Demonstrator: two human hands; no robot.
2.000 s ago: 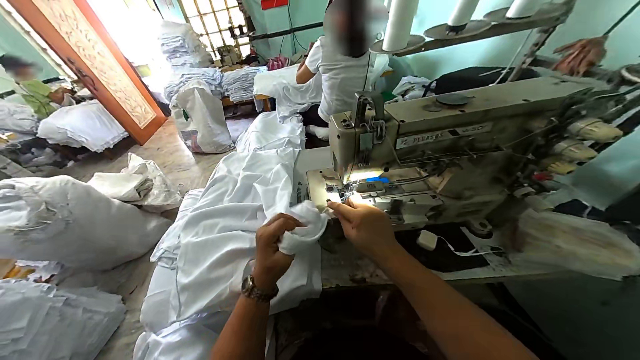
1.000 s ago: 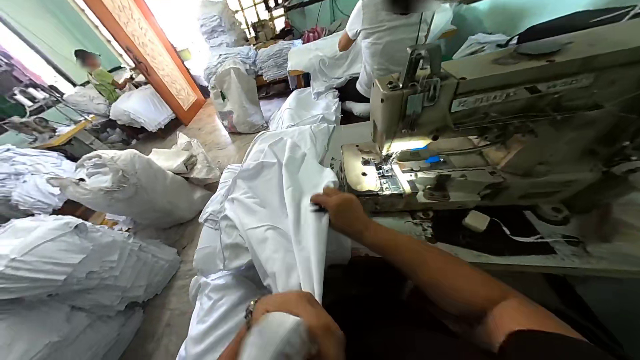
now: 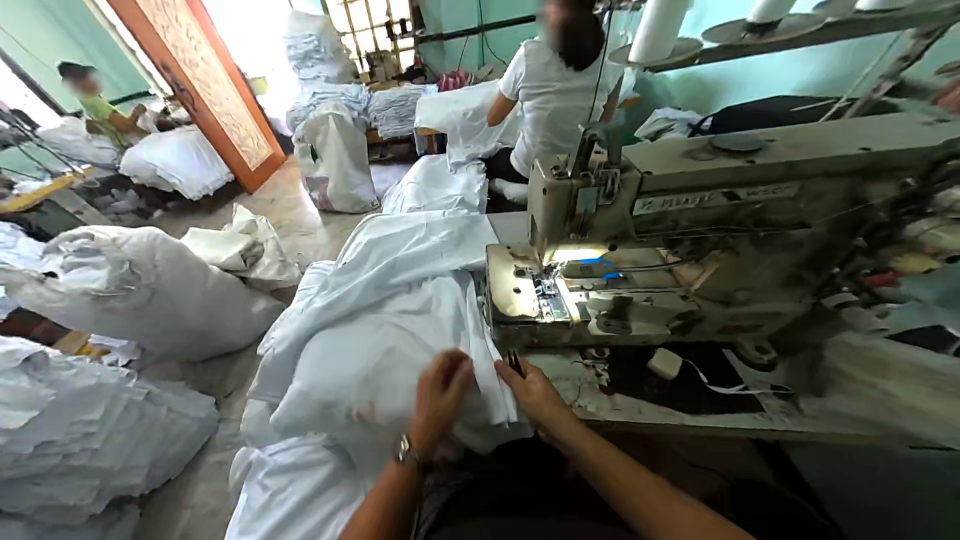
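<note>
White fabric (image 3: 375, 330) lies in loose folds left of the industrial sewing machine (image 3: 675, 225) and hangs over the table's front. My left hand (image 3: 442, 394), with a watch (image 3: 403, 450) on its wrist, is blurred over the fabric; whether it grips any cloth cannot be told. My right hand (image 3: 532, 390) is at the fabric's right edge, with small dark thread snips (image 3: 514, 363) sticking up from its fingers. The machine's lamp lights the needle and presser foot area (image 3: 551, 289), and no fabric shows under the foot.
Thread cones (image 3: 658, 30) stand on a rack above the machine. A small white block (image 3: 664, 364) lies on the table (image 3: 585, 397). Stuffed sacks (image 3: 165, 292) and piled white cloth (image 3: 97, 427) are at left. One person (image 3: 551, 97) sits ahead; another (image 3: 105, 112) is far left.
Two seconds ago both hands held bunched white cloth at the presser foot. Now the cloth lies spread left of the machine, and both hands are nearer the table's front edge.
</note>
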